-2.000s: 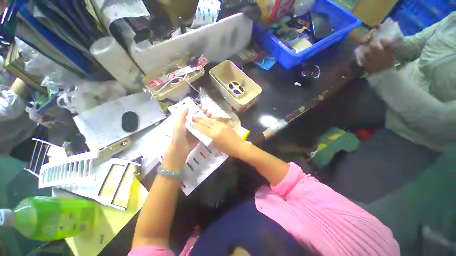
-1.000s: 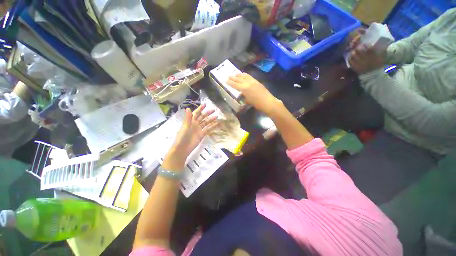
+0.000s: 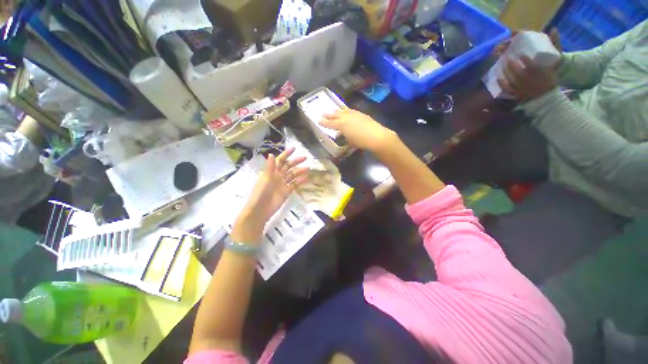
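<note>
A white printed card or strip (image 3: 321, 106) lies in the small cream basket (image 3: 339, 147). My right hand (image 3: 359, 131) reaches over the basket with its fingertips on or just above the card; whether it grips the card I cannot tell. My left hand (image 3: 273, 183) is empty, palm turned up and fingers apart, above the printed sheet (image 3: 293, 238) with its rows of short dark bars. A crumpled clear plastic pile (image 3: 320, 181) lies between the hands, with a yellow packet (image 3: 343, 202) at its edge.
A tan tray (image 3: 249, 126) with red-and-white packets stands left of the basket, a blue crate (image 3: 419, 85) behind. A white board (image 3: 160, 167) with a dark oval, a slotted rack (image 3: 96, 245) and a green bottle (image 3: 78, 311) lie left. Another person's hands (image 3: 529, 75) hold white paper at right.
The white card held between both hands two seconds ago is gone from them; one now lies in the basket. My right hand has moved up and right to the basket. My left hand has opened.
</note>
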